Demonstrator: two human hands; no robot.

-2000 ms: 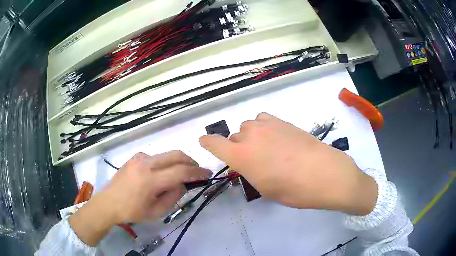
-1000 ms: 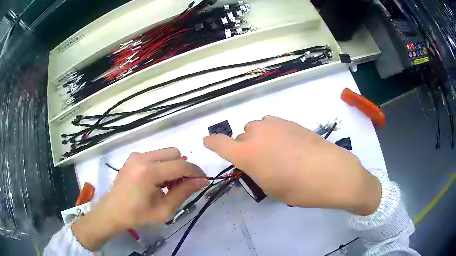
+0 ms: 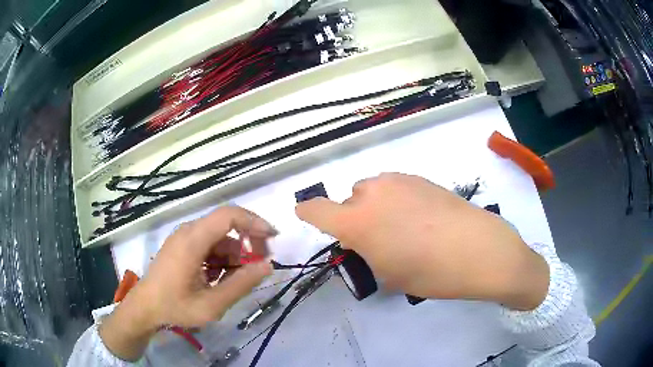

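Observation:
Thin black and red wires [image 3: 304,266] meet mid-board, with black leads running down toward the lower edge. My left hand [image 3: 204,269] is curled around the wires' left end; red and whitish parts show between its fingers. My right hand [image 3: 422,236] is over the joint, knuckles up, and holds the harness there; its fingertips are partly hidden. A short black tape strip [image 3: 356,274] hangs below its fingers. A square black fixture pad [image 3: 311,192] is just beyond its thumb.
The cream tray [image 3: 286,159] lies beyond the hands, holding sleeved leads [image 3: 250,127] and red-and-black wires [image 3: 215,75]. Orange handles are at the board's right [image 3: 521,159] and left [image 3: 126,285] edges. Metal clips [image 3: 247,319] stand along the wire line. A red piece [image 3: 187,338] lies lower left.
My left hand's fingers have parted and curled round the wire end, showing more red and white parts. My right hand has barely moved. The tape strip's broad face shows more.

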